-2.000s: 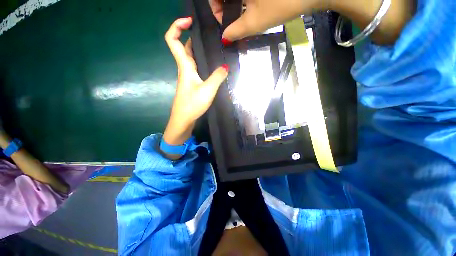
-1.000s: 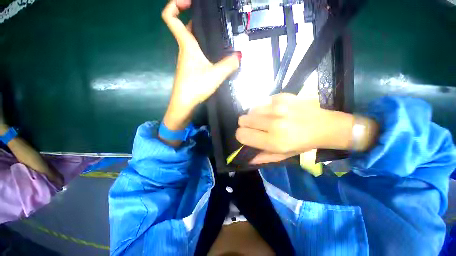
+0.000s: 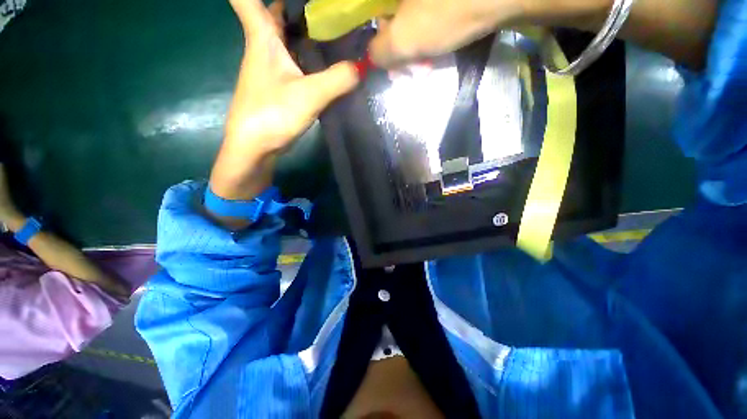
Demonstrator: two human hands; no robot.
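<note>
The black foam tray (image 3: pixel 361 217) lies in front of me, slightly tilted, with the open-backed tablet (image 3: pixel 422 176) in it. Its silver-white battery (image 3: pixel 501 106) glares. A dark flex cable (image 3: pixel 464 110) runs down to the small lower connector (image 3: pixel 455 175). A yellow release liner (image 3: pixel 550 155) hangs over the tray's right part, and a yellow piece (image 3: pixel 344 16) lies at the upper left by my fingers. My left hand (image 3: pixel 282 94) is at the tray's upper left, thumb touching my right fingertips. My right hand (image 3: pixel 442 29) reaches over the tablet's far end; what its fingertips hold is hidden.
The glossy green bench (image 3: pixel 106 164) spreads left of and beyond the tray. At the far left is another person's forearm (image 3: pixel 70 258) with a blue wristband and pink sleeve. Grey floor with yellow lines shows below the bench edge.
My right hand has moved from the tray's near part back to the far end. The tray has turned slightly and shifted right. The yellow liner again hangs down the right side.
</note>
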